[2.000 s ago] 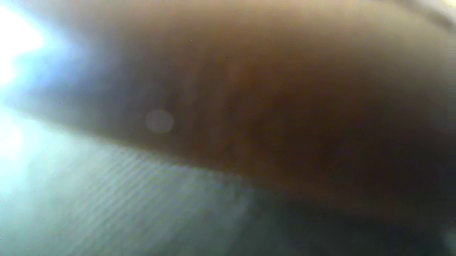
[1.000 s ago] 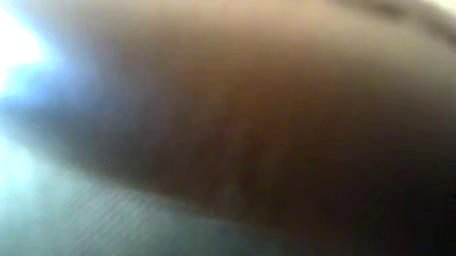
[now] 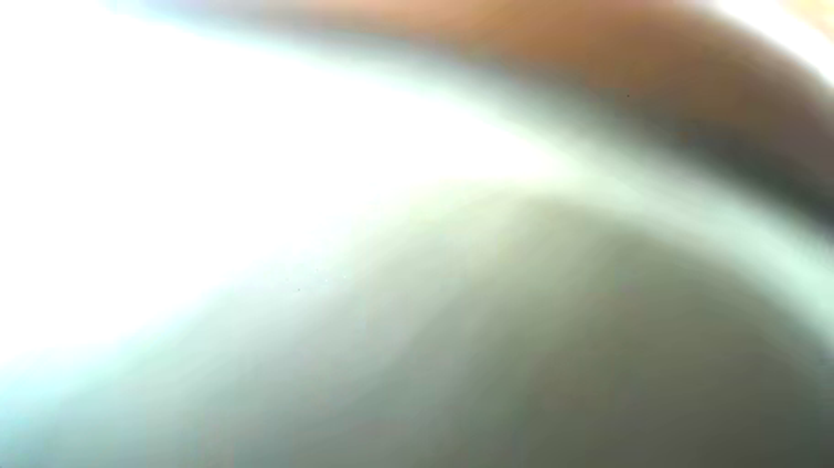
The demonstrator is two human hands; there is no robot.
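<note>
A pale grey-green surface (image 3: 439,366), like cloth, lies very close to the camera and fills the lower part of the view. It is too blurred to name surely. An orange-brown blurred shape (image 3: 585,41) crosses the top and upper right. I cannot tell what it is. No hand can be made out, neither my left nor my right.
A glaring white area (image 3: 183,164) covers the upper left and middle left. A thin bright strip shows at the upper right corner. No other object can be made out.
The brown shape that filled most of the view has shifted up to the top and upper right. The pale surface and the white glare now cover much more of the view.
</note>
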